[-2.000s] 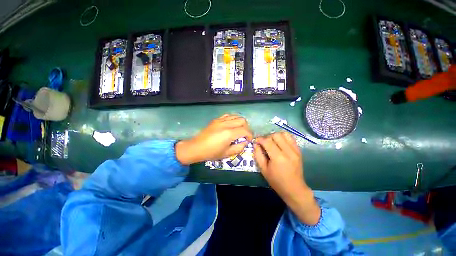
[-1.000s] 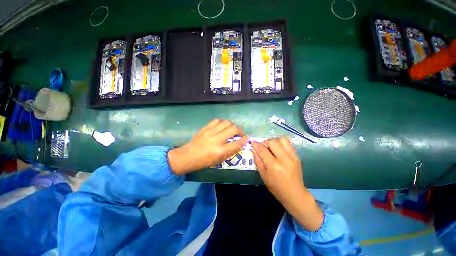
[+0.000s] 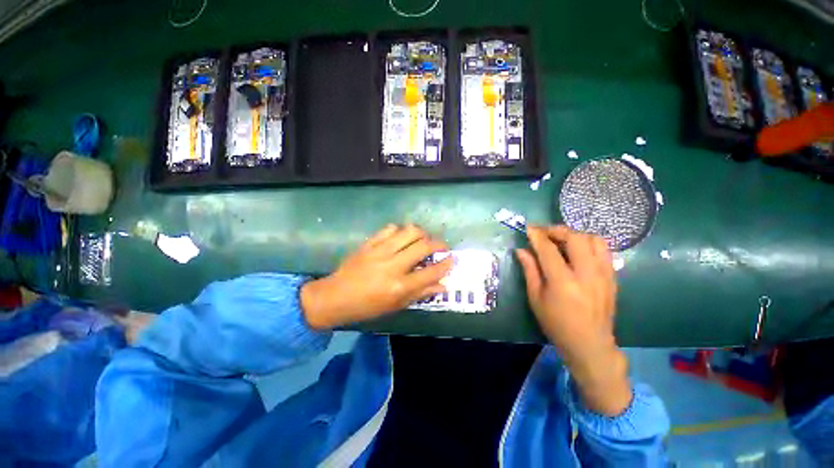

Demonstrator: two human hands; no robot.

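Observation:
The phone assembly (image 3: 474, 279) lies crosswise on the green mat near its front edge, pale face with dark cutouts up. My left hand (image 3: 379, 276) rests on its left end, fingers and thumb on it. My right hand (image 3: 574, 288) is right of the phone, over the tweezers (image 3: 511, 218); only their pale end shows past my fingertips, and I cannot tell whether I grip them. The round dish (image 3: 607, 203) with a grey speckled surface sits just behind my right hand, partly covered by it.
A black tray (image 3: 338, 178) at the back holds several phone assemblies. A second tray (image 3: 709, 137) and an orange screwdriver (image 3: 796, 130) are at right. White scraps (image 3: 178, 247) lie at left and around the dish. A white cup (image 3: 80, 183) stands at left, a binder clip (image 3: 761, 317) at the front edge.
My right hand has moved right, off the phone, to the tweezers. My left hand has stayed on the phone, and more of its pale face shows. The orange screwdriver has shifted at right.

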